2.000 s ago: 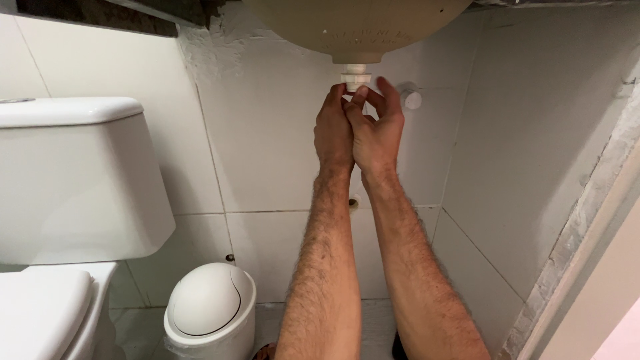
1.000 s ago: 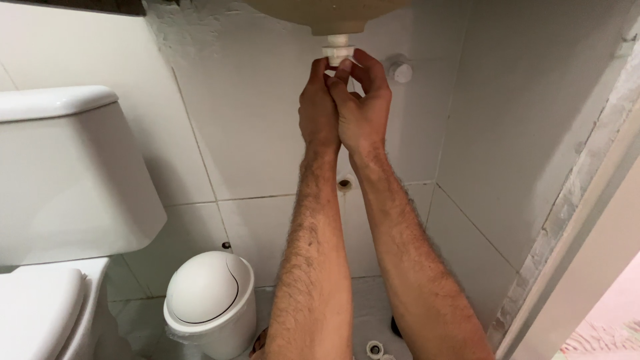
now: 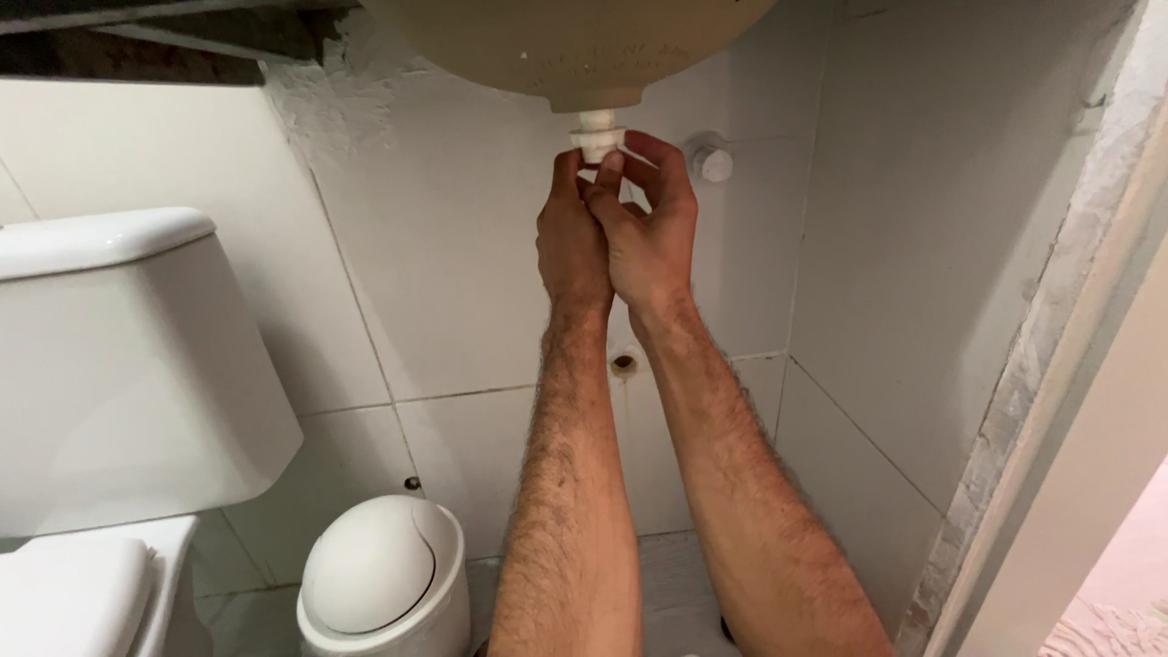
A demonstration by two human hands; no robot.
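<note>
A white plastic drain fitting (image 3: 598, 137) hangs below the underside of a sink basin (image 3: 593, 46), with a wider ringed nut around it. My right hand (image 3: 652, 219) has its thumb and fingers closed around the right side and front of that fitting. From the lower left, my left hand (image 3: 575, 242) reaches up with its fingertips at the fitting's lower end; the palm partly hides what they touch. Both wrists are close together under the basin.
A capped round wall fitting (image 3: 712, 162) sticks out right of my hands. Below is a wall hole (image 3: 624, 363). A white swing-lid bin (image 3: 379, 575) and a toilet with its tank (image 3: 137, 365) stand left. A door frame (image 3: 1049, 438) edges the right side.
Both hands stay at the drain fitting throughout. My right hand's fingers have shifted slightly around it. The view has moved a little.
</note>
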